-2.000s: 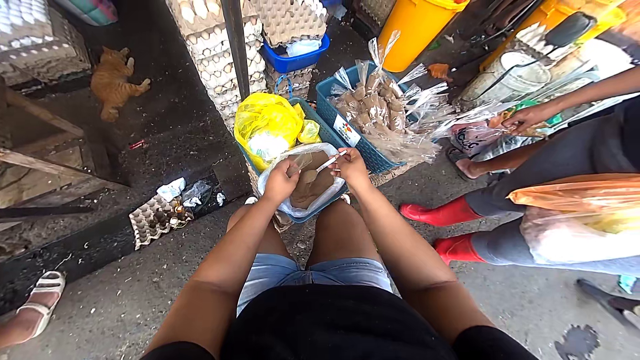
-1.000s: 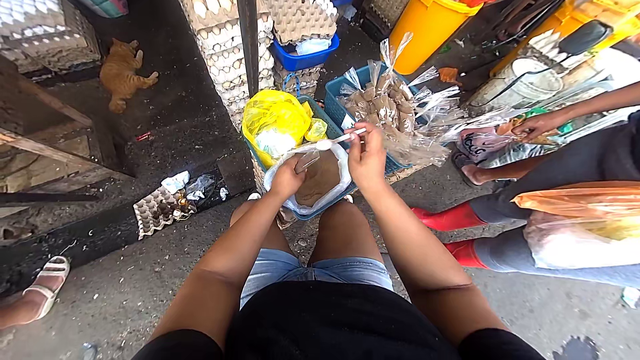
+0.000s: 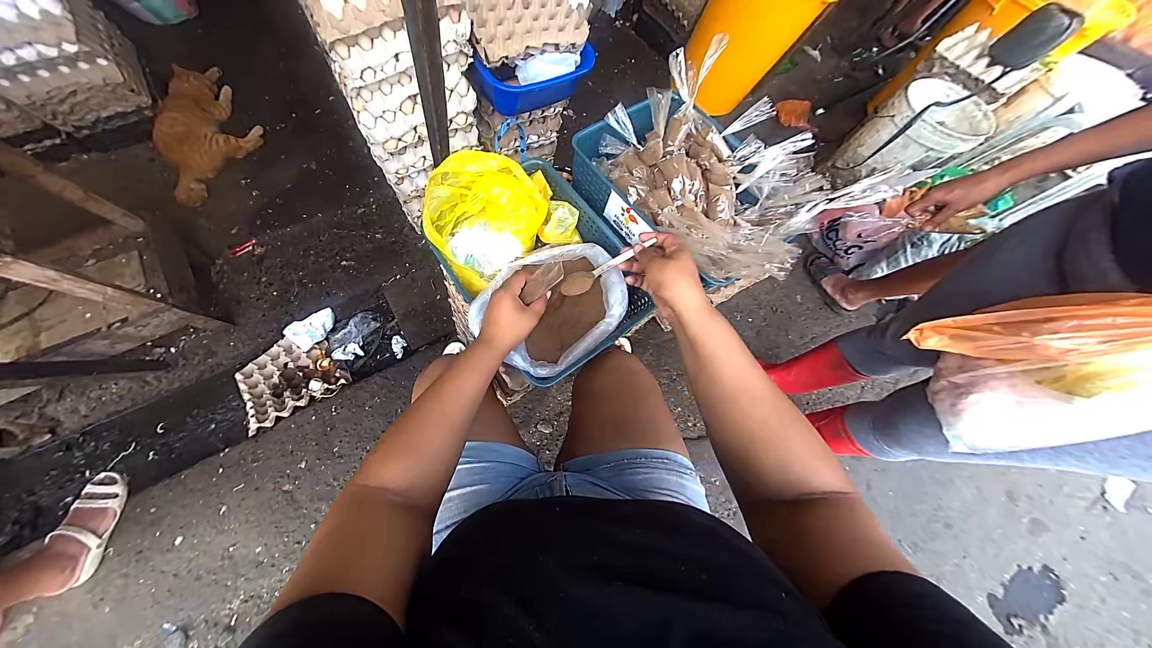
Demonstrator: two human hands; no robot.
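Observation:
My left hand (image 3: pixel 513 310) holds a small clear plastic bag (image 3: pixel 542 282) over the left part of a basin lined with a white plastic bag (image 3: pixel 615 306). Brown powder (image 3: pixel 562 331) lies inside the liner. In my right hand (image 3: pixel 664 270) is the handle of a pale spoon (image 3: pixel 621 259), its bowl heaped with brown powder and close beside the small bag. Behind the basin, a yellow plastic bag (image 3: pixel 486 202) rests in a blue-green basket (image 3: pixel 571 193). Many filled clear bags of brown powder (image 3: pixel 688 184) fill another basket (image 3: pixel 589 162) to the right.
Stacked egg trays (image 3: pixel 387 99) rise behind a dark post (image 3: pixel 427 81). A cat (image 3: pixel 200 130) lies at upper left. At right stands a person in red boots (image 3: pixel 814 367), with an orange plastic bag (image 3: pixel 1035 328) close by. A broken egg tray (image 3: pixel 279 382) lies left on the ground.
My right hand has come down from above the basin's right rim, and the spoon now shows heaped powder beside the small bag. My left hand still holds the bag at the basin.

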